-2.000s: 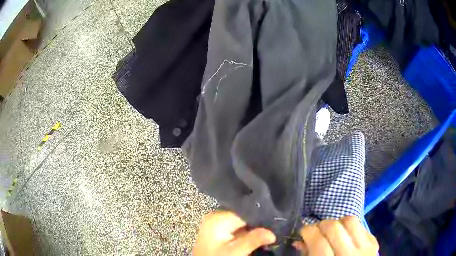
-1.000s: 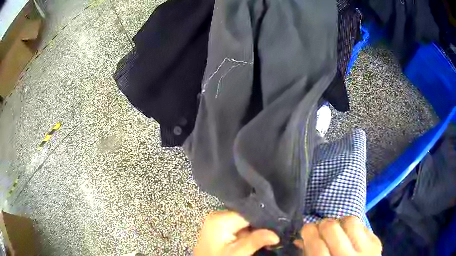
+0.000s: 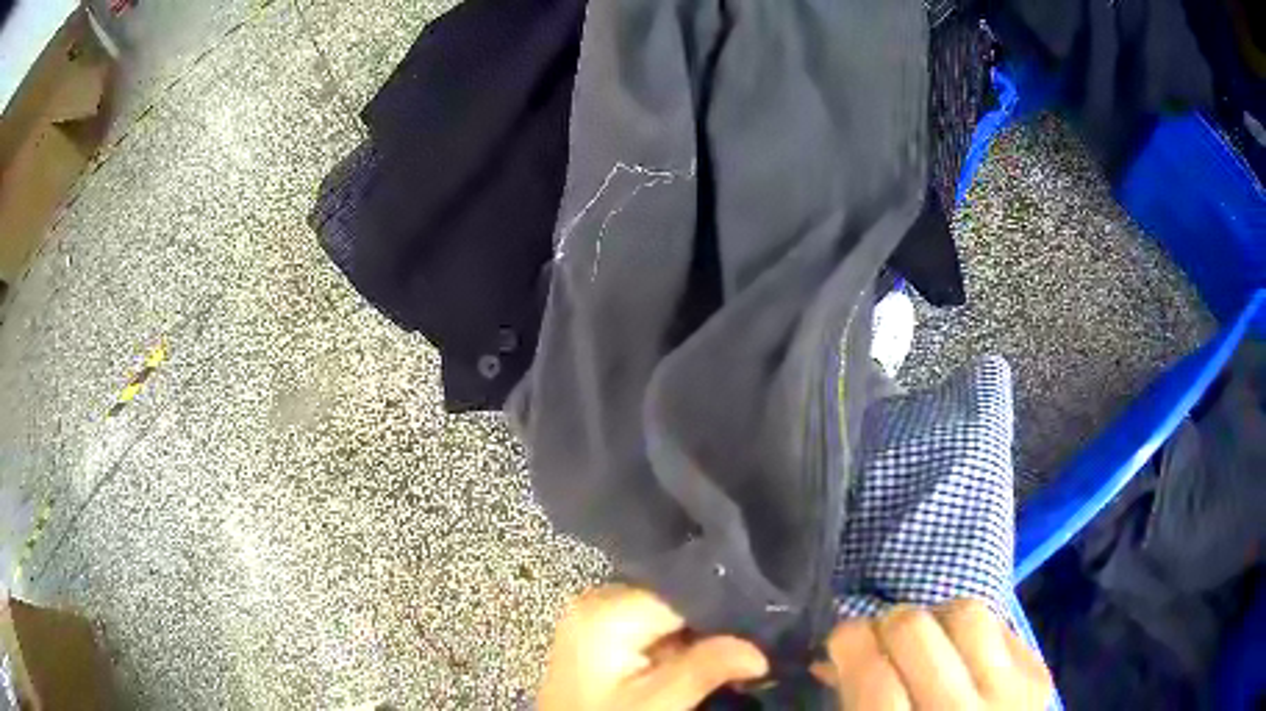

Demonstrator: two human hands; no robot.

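A dark grey garment hangs away from me in two long folds, with a thin white bent thread on its left fold and a yellowish line along its right side. My left hand pinches its near bunched edge at the bottom of the view. My right hand grips the same edge just to the right, fingers curled, with a small gap between the hands. Both hands are cut off by the lower rim. Any tool in the fingers cannot be made out.
A black jacket with round buttons lies under and left of the grey garment. Blue-and-white checked cloth shows beside it. A blue crate and dark clothes are at right. Cardboard is at the left edge. The floor is speckled.
Both hands keep nearly the same hold on the edge. The view and the cloth have shifted very slightly.
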